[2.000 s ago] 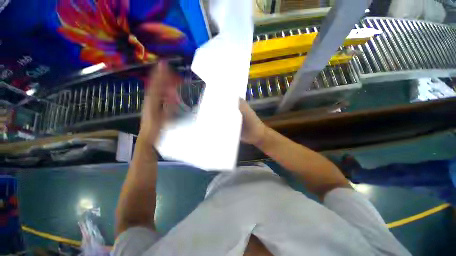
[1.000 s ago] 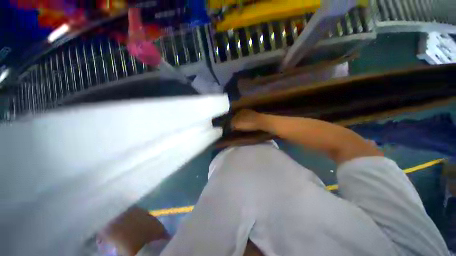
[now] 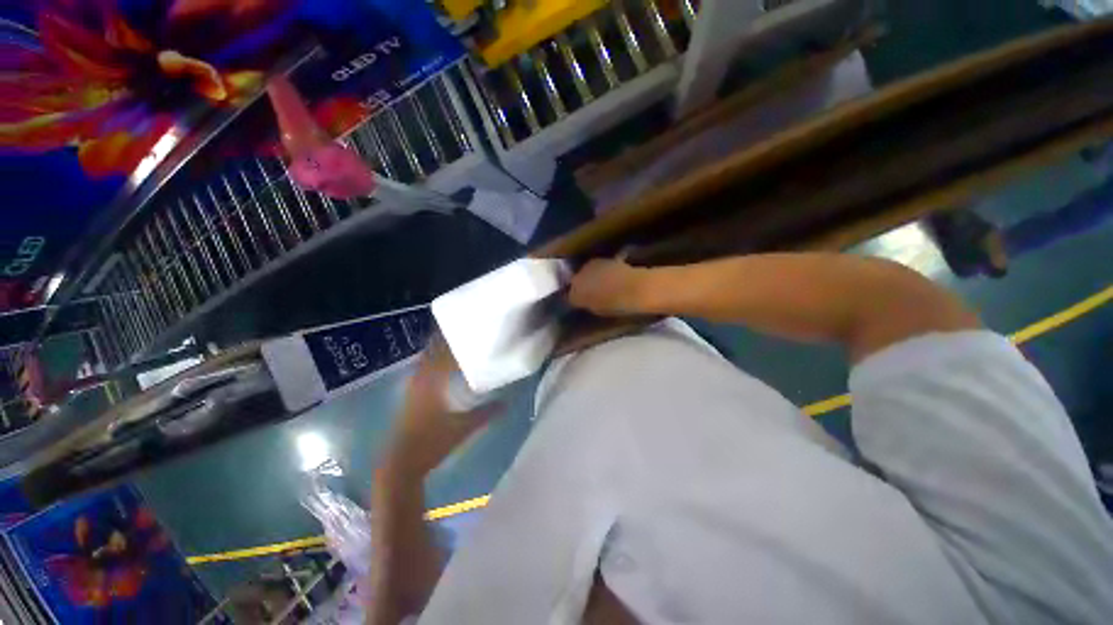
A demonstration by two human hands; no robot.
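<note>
A white foam piece stands at the near end of an open carton, in front of my waist. My left hand is blurred and lies against the lower left side of the foam. My right hand is at the carton's end, right beside the foam; its fingers are partly hidden, and what they hold cannot be told. The carton runs away to the upper right, dark inside with brown edges.
A roller conveyor curves along the upper left, with a pink-red cloth by it. Printed flower cartons stand beyond. Another carton lies left. Clear plastic is on the floor. A person's hand shows at right.
The long white foam that filled the left side no longer spans it; only a short block-like part shows at the carton's end. My left hand has come in against it. The view has turned.
</note>
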